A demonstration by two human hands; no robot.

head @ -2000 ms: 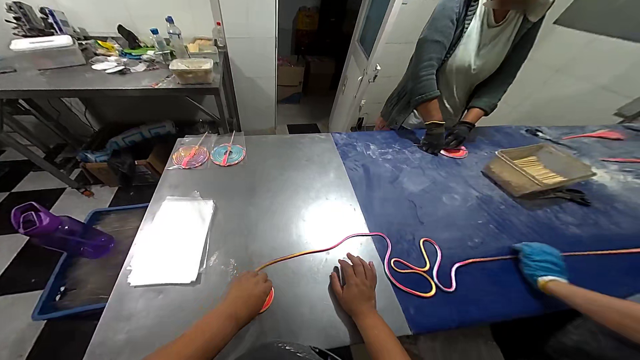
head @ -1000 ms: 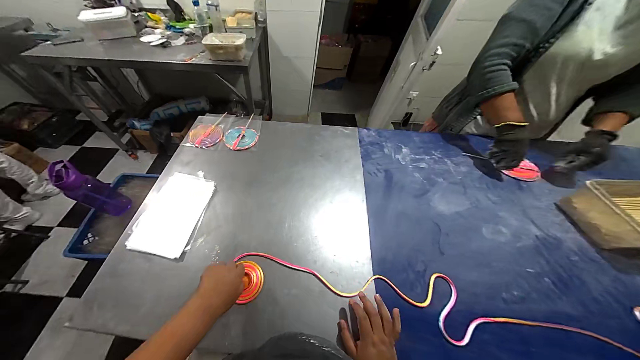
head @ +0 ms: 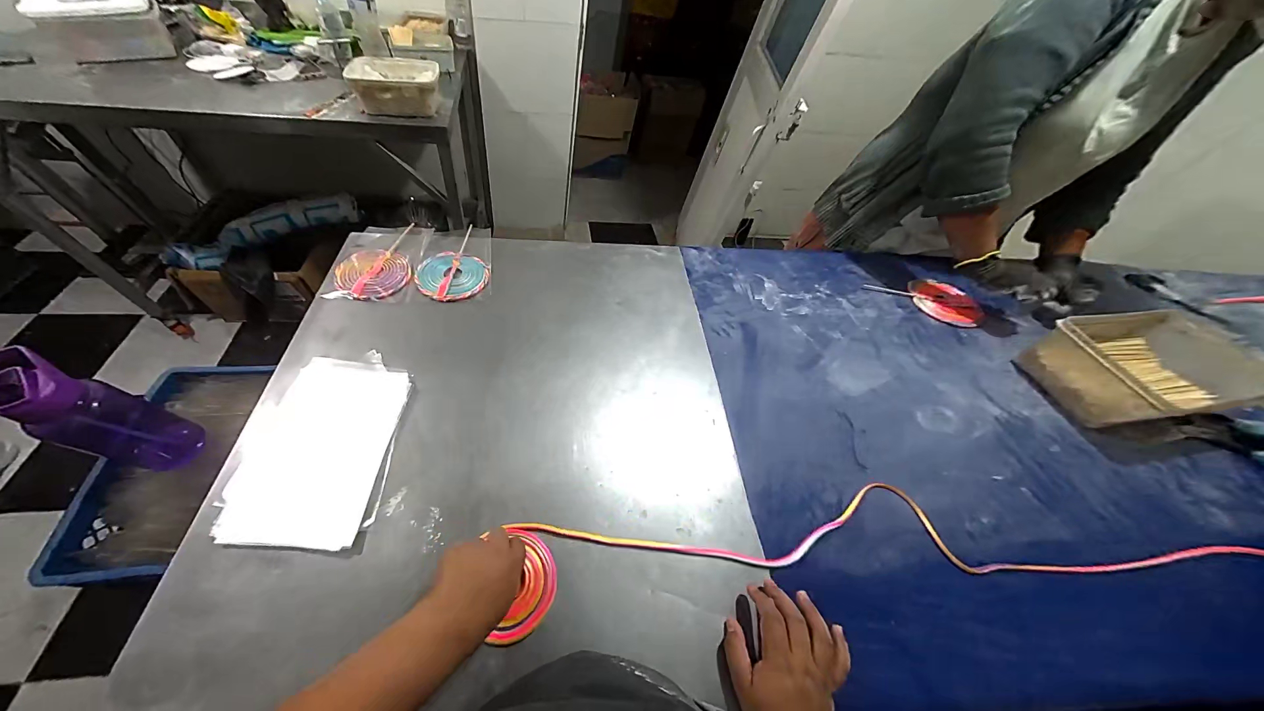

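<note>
My left hand [head: 481, 583] presses with bent fingers on a flat spiral coil of striped candy rope [head: 538, 588] in pink, orange and yellow, hiding its left part. From the top of the coil the thin candy rope [head: 642, 543] runs right in loose bends over the steel and the blue surface to the frame's right edge. My right hand [head: 790, 647] lies palm down just below the rope, fingers spread, holding nothing. Two wrapped spiral lollipops, one pink [head: 372, 275] and one blue [head: 452, 276], lie at the table's far left corner.
A stack of white sheets [head: 314, 454] lies left on the steel table [head: 553, 375]. Across the blue surface [head: 839, 385], a co-worker's gloved hands [head: 1047, 281] are beside a red lollipop [head: 946, 303]. A bin of sticks [head: 1150, 370] stands right. A purple bottle [head: 109, 415] is beyond the left edge.
The coil shows larger around my left hand than two seconds ago. The rope's bends have loosened. A blue-gloved hand on the rope at the right has left the view.
</note>
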